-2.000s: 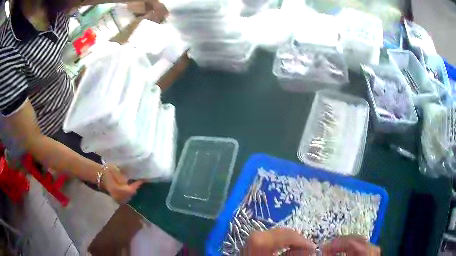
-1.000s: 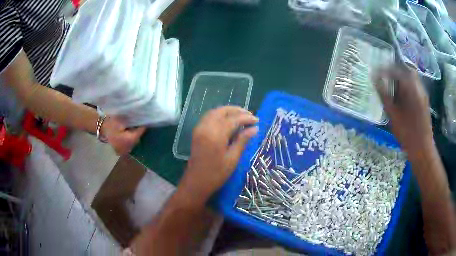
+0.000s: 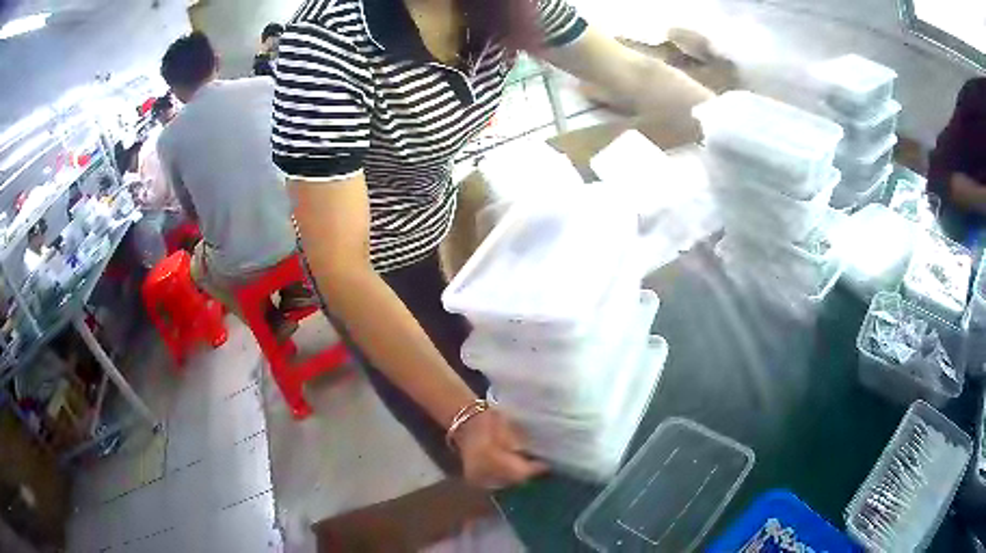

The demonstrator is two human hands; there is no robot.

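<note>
Neither of my hands is in the picture. The blue tray (image 3: pixel 781 516) is cut off by the bottom edge; only its far corner shows, with some white caps (image 3: pixel 795 537) inside. The clear box (image 3: pixel 908 475) stands beyond the tray at the lower right, with slim metal rods (image 3: pixel 897 481) lying side by side in it. The flat clear lid (image 3: pixel 668 486) lies on the dark green table left of the tray.
A person in a striped shirt (image 3: pixel 400 140) holds stacked frosted boxes (image 3: pixel 562 324) at the table's left edge. More stacked boxes (image 3: pixel 768 173) and a box of small bags (image 3: pixel 911 351) stand beyond. Another person sits on a red stool (image 3: pixel 270 313); a shelf (image 3: pixel 92 281) is at left.
The view has swung up and left, so the tray shows only a corner at the bottom. Both my hands, seen over the tray and clear box before, have left the picture.
</note>
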